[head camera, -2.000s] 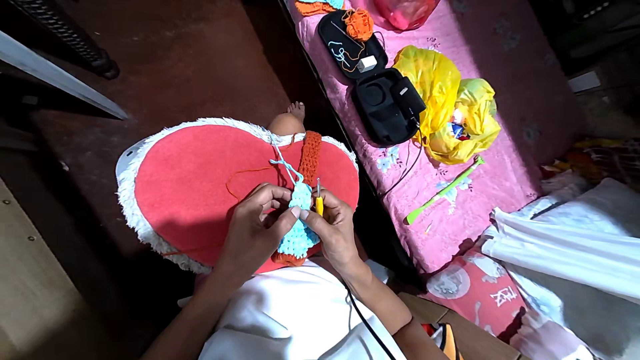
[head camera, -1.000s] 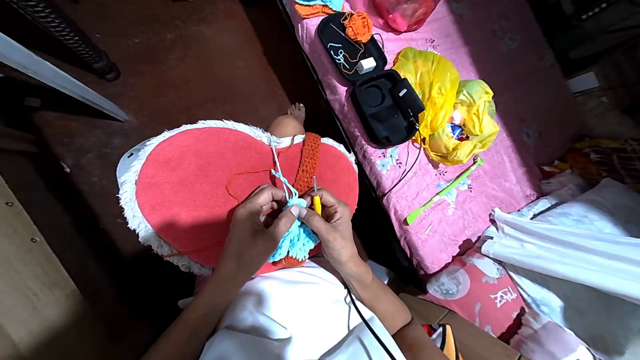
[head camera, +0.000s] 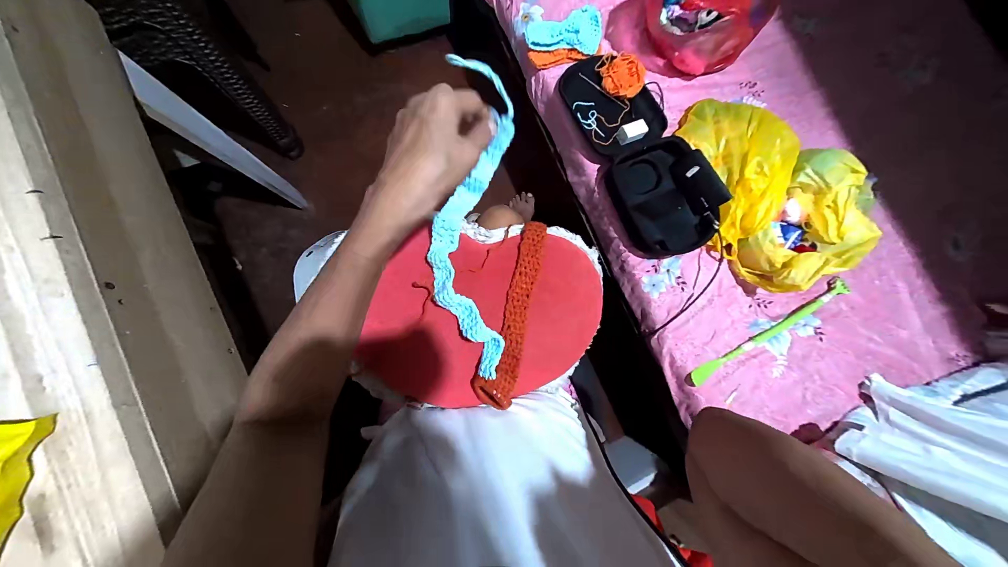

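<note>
My left hand [head camera: 441, 142] is raised over the far edge of a red heart-shaped cushion [head camera: 394, 315] on my lap. It grips the upper end of a light blue crocheted strip [head camera: 446, 252], with a loose blue tail curling above the fingers. The strip hangs in waves down to the cushion, its lower end on an orange crocheted band [head camera: 523, 307] that lies lengthwise there. My right hand is out of view; only part of that arm shows at the lower right.
On the pink floral cloth [head camera: 630, 315] at right are an open black case [head camera: 661, 197] with orange yarn [head camera: 622, 75], yellow plastic bags [head camera: 740, 173], a red bag [head camera: 709, 39], a green plastic stick [head camera: 768, 335] and folded blue crochet [head camera: 563, 31]. A wooden surface [head camera: 79, 276] stands left.
My left hand has moved up and away from my lap, drawing out the blue strip that both hands held bunched before. My right hand, earlier beside a yellow-handled hook, has left the view.
</note>
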